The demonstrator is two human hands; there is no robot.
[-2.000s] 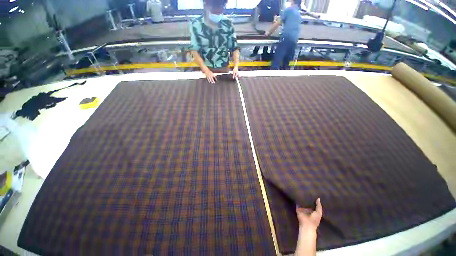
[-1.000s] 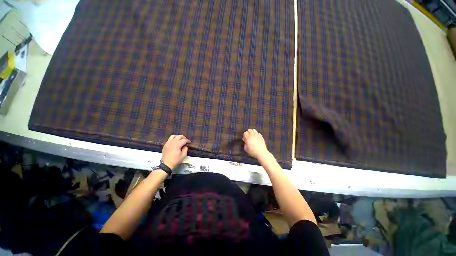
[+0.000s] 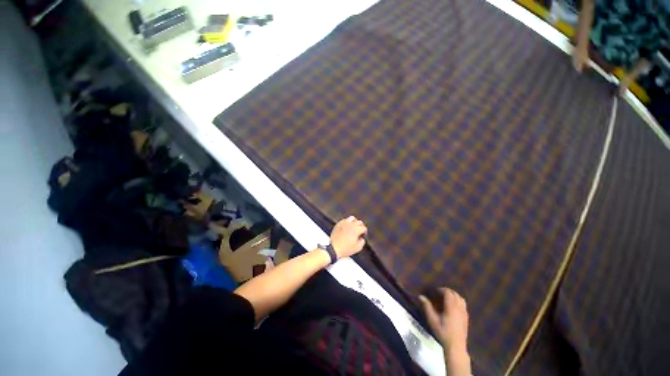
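Observation:
A large brown plaid fabric ply (image 3: 411, 161) lies on the stack, with layered edges along the table's near rim. My left hand (image 3: 348, 236) pinches the near fabric edge. My right hand (image 3: 447, 316) is farther right on the same edge, its fingers closed on the cloth; the fingertips are partly hidden. The edge between my hands is slightly lifted and creased. A narrow pale gap (image 3: 577, 239) splits this stack from a second plaid stack (image 3: 632, 235) at the right, which has a dark raised fold near the bottom.
Two grey metal boxes (image 3: 209, 62) (image 3: 166, 28) and a yellow box (image 3: 216, 28) lie on the table at the upper left. A coworker's hands (image 3: 580, 57) are at the far edge. Fabric and card scraps (image 3: 246, 253) and a blue bag (image 3: 206, 266) lie on the floor.
The view has turned left, bringing the grey boxes and the coworker's hands into view. Both my hands remain at the near edge of the left stack.

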